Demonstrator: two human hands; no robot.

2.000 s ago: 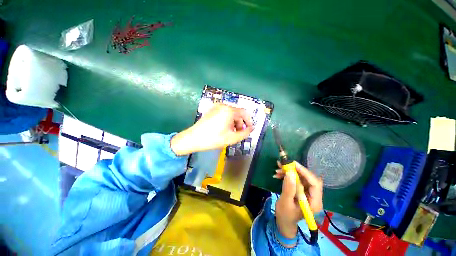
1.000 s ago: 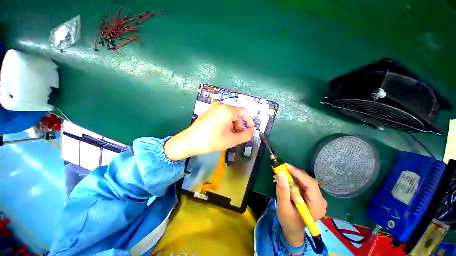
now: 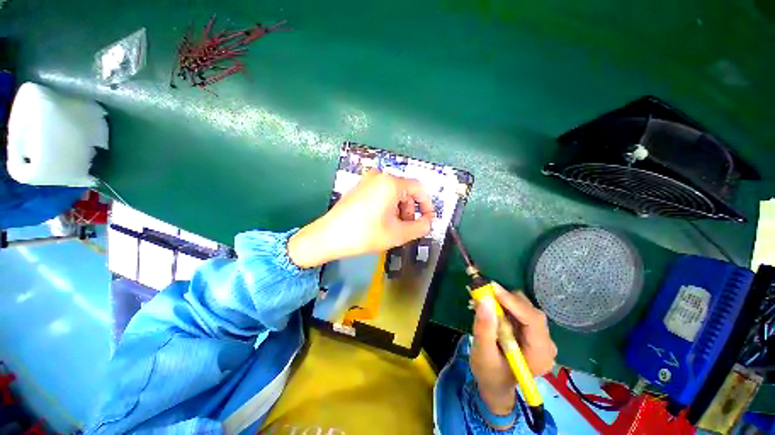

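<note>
An open tablet unit (image 3: 408, 297) lies on the green bench in front of me, its board end away from me. An orange flex cable (image 3: 372, 297) crosses its lower half. My left hand (image 3: 365, 219) is over the upper part of the tablet, fingertips pinched together; what they hold, if anything, is too small to tell. My right hand (image 3: 510, 344) grips the yellow handle of a soldering iron (image 3: 508, 340). The iron's metal tip points up and left at the tablet's right edge, near my left fingertips. Whether it touches is unclear.
A red wire pile (image 3: 217, 55) and a clear bag (image 3: 121, 58) lie far left. A white roll (image 3: 58, 134) is at the left edge, above a tray of white parts (image 3: 153, 259). At right are a black fan (image 3: 650, 161), a grey speckled disc (image 3: 586, 277) and a blue station (image 3: 687, 323).
The iron's tip has moved from the right of the tablet to its right edge, close to my left fingertips. My left hand stays over the board. The view has shifted slightly.
</note>
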